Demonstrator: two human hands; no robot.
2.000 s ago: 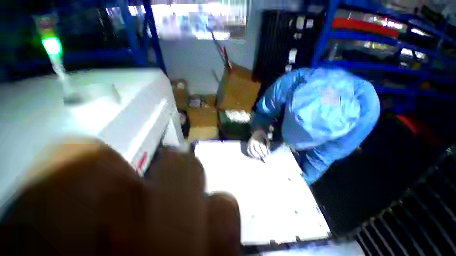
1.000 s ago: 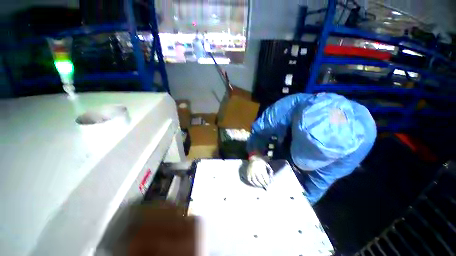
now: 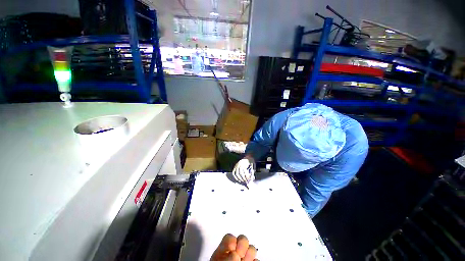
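A large white panel [image 3: 255, 216] with rows of small dark-centred holes lies in front of me. My left hand [image 3: 234, 249], bare, is over its near part at the bottom edge of the view. Its fingers are curled together and no object shows in them; the rest of the hand is cut off. My right hand is not in view. Another person's white-gloved hand [image 3: 243, 171] is at the panel's far edge, with a thin dark tip pointing down at the surface. What that hand holds is mostly hidden.
A person in a blue coat and cap [image 3: 318, 140] bends over the panel's far right side. A white machine [image 3: 76, 168] with dark rails [image 3: 153, 214] stands left. Cardboard boxes [image 3: 237, 120] and blue shelving [image 3: 313, 66] are behind. A slatted rack [image 3: 423, 224] is lower right.
My left hand has dropped from large and blurred at lower left to small at the bottom centre. The view has tilted up and steadied. The other person's gloved hand remains at the panel's far edge.
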